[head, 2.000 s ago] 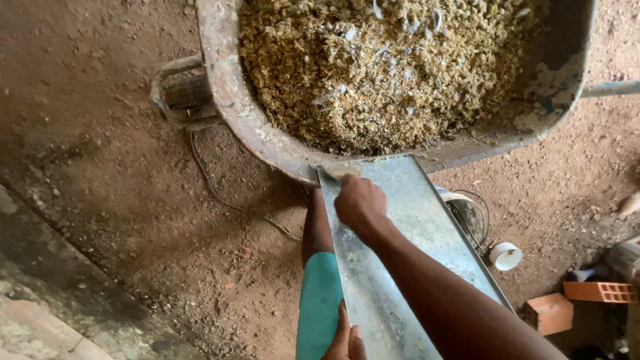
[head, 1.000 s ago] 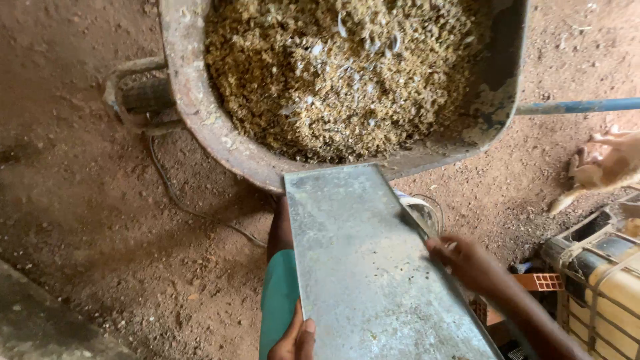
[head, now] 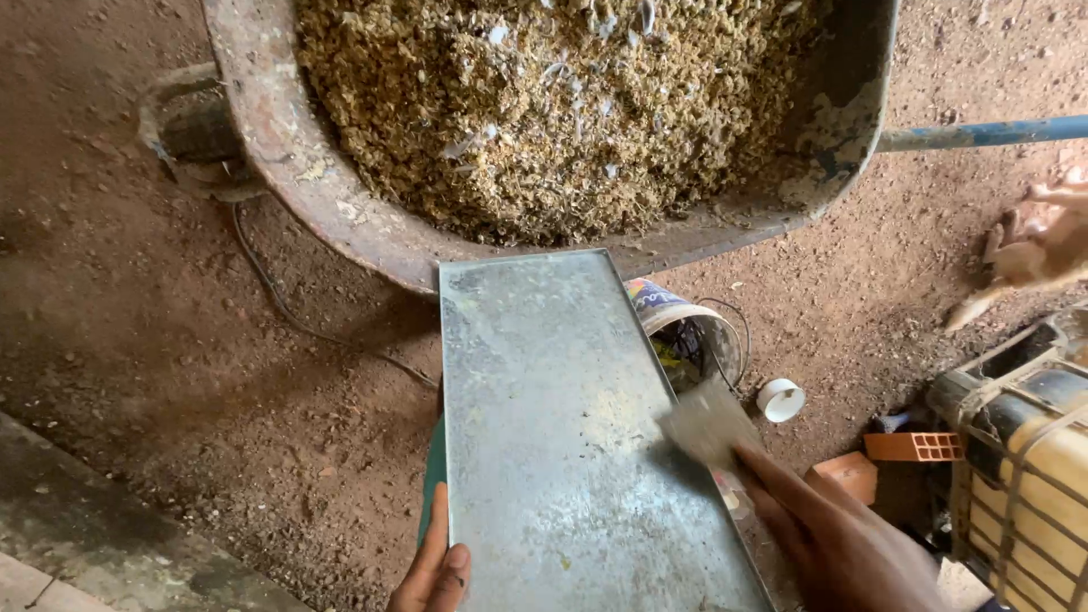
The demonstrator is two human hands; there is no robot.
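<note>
A shallow sheet-metal tray point(head: 544, 382) slopes with its far end on the rim of a wheelbarrow point(head: 340, 204). My left hand point(head: 435, 561) grips the tray's left edge, thumb on top. In my right hand point(head: 816, 518) is a flat, blurred scraper point(head: 710, 425), held over the tray's right edge; whether it touches the metal I cannot tell. A few dark crumbs and smears mark the tray. The wheelbarrow holds a heap of damp, yellow-brown bedding litter point(head: 544, 119) with white feathers.
Right of the tray, a plastic bucket point(head: 667, 306) lies on its side near a white round cap point(head: 780, 399). Hollow bricks point(head: 914, 446) and a caged plastic tank point(head: 1045, 476) stand at the lower right. An animal point(head: 1037, 255) lies at the right. A cable point(head: 289, 314) crosses the dirt floor at left.
My right hand was at the tray's far end two seconds ago, then by its right edge; it is now lower along that edge. My left hand still holds the left edge.
</note>
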